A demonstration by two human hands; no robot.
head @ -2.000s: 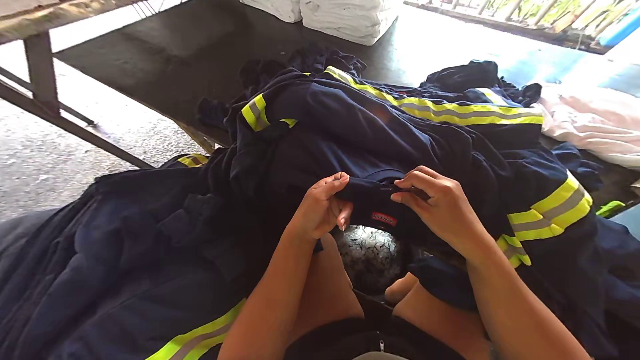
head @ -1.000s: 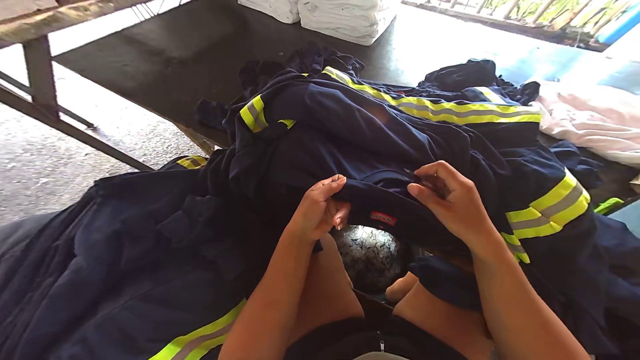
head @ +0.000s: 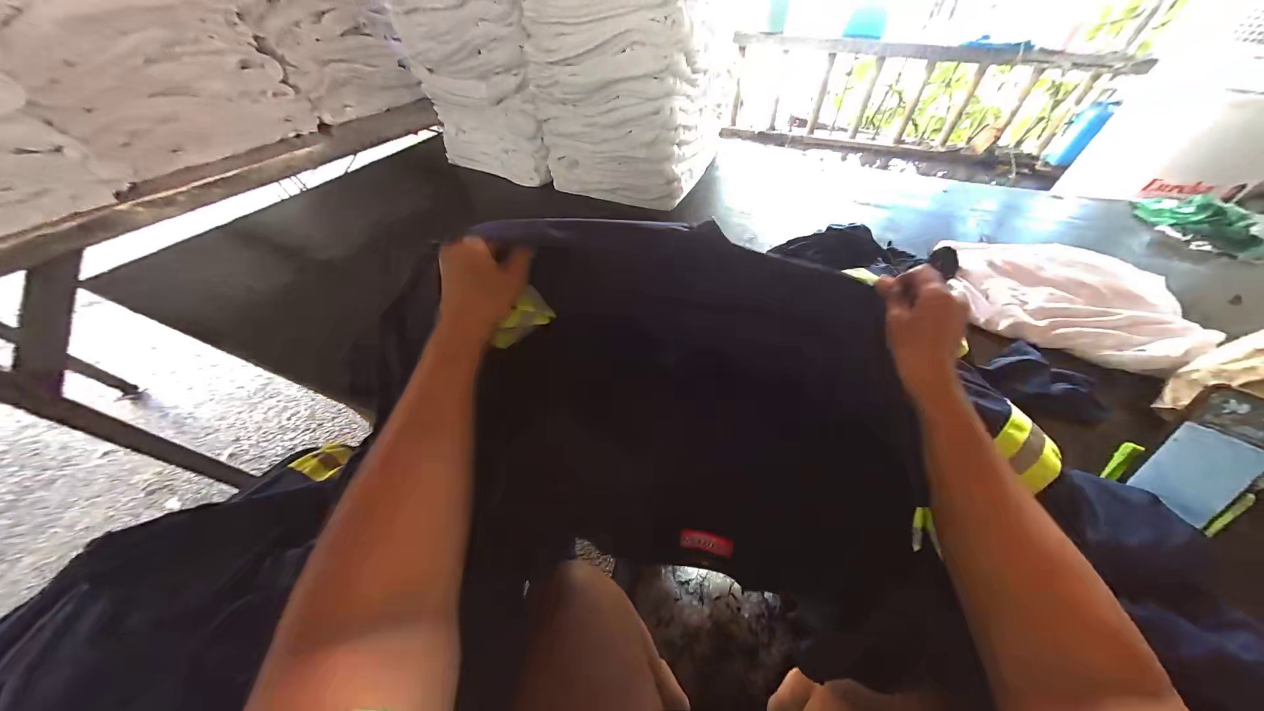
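Note:
A dark navy garment [head: 681, 395] hangs spread between my two hands, with a small red label [head: 706, 542] near its lower edge. My left hand [head: 482, 281] grips it at the upper left, beside a patch of yellow reflective tape [head: 523, 316]. At the upper right, my right hand [head: 925, 311] is closed on the other side of the same garment. Behind and to the right lies more navy clothing with a yellow and grey reflective band [head: 1029, 449]. The fingertips of both hands are partly hidden by cloth.
Stacks of folded white cloth [head: 612, 99] stand at the back. A wooden table frame [head: 49, 326] is at the left. Pale pink cloth [head: 1076, 301], a light blue flat object [head: 1197, 474] and green plastic [head: 1200, 222] lie at the right. More navy clothing [head: 168, 592] is at lower left.
Both hands have moved forward and apart, from near the labelled edge to the garment's far side, which is now lifted and stretched. The view has tilted upward.

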